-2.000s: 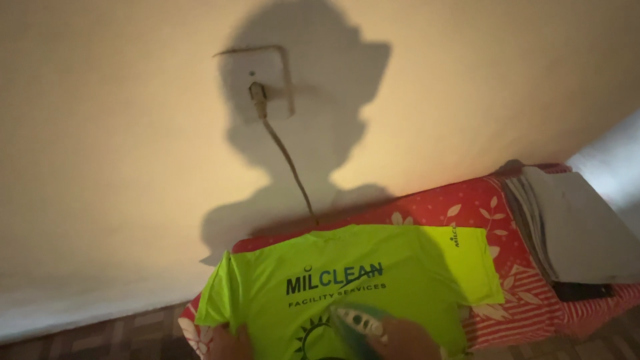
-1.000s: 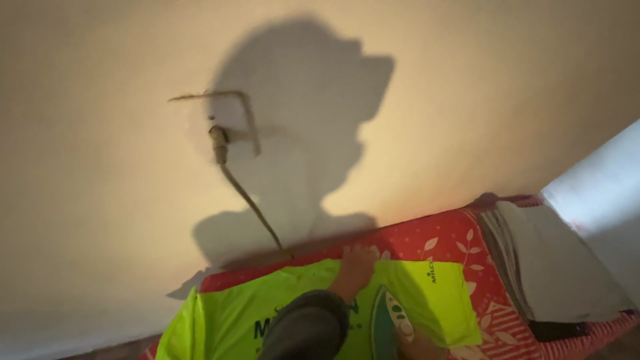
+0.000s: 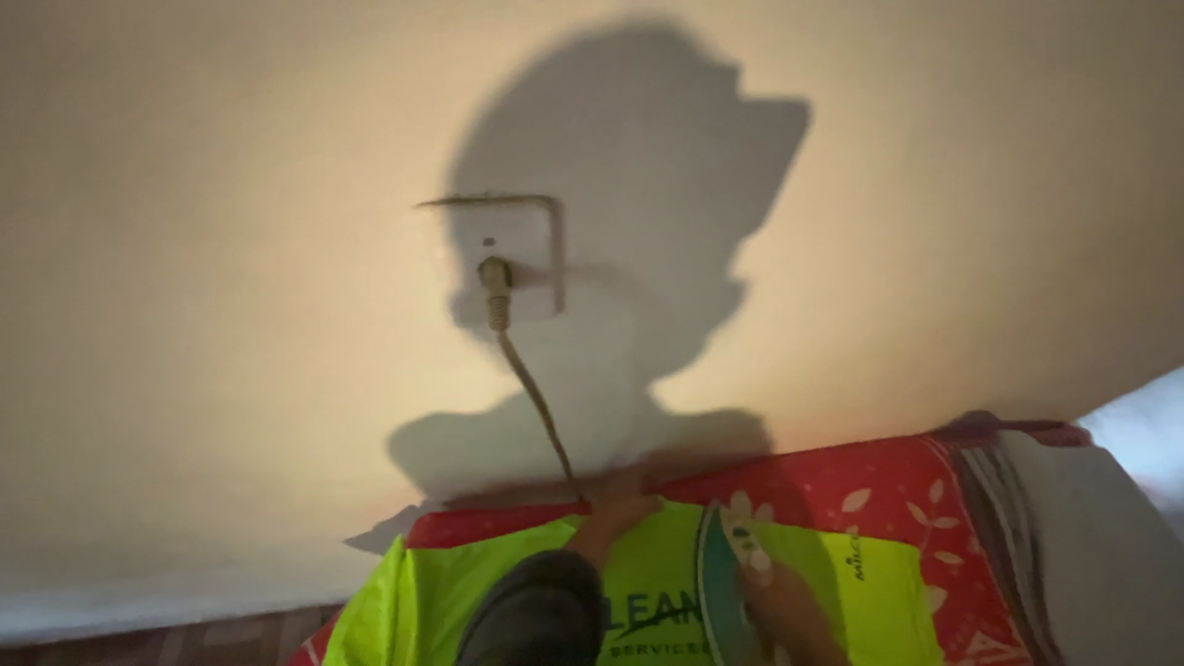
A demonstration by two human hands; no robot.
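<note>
A neon yellow-green T-shirt with dark printing (image 3: pixel 888 592) lies spread on a red cloth with a white leaf pattern (image 3: pixel 832 481). My left hand (image 3: pixel 615 509) reaches from a dark sleeve to the shirt's top edge near the neckline; its fingers are blurred, and whether they pinch the fabric does not show. At the right of the printing, my right hand (image 3: pixel 786 606) is closed on a teal and white clothes iron (image 3: pixel 726 583), which is over the shirt's upper part. The shirt's lower part is out of view.
A plug (image 3: pixel 497 277) sits in a wall socket, its cord (image 3: pixel 541 398) running down behind the red cloth's far edge. Folded grey and striped cloth (image 3: pixel 1073 536) lies at the right. The wall (image 3: pixel 231 277) rises behind and carries a large head-shaped shadow.
My left hand, not distinct two seconds ago, has come to the shirt's top edge. The iron has moved from the shirt's printed middle toward its upper right part.
</note>
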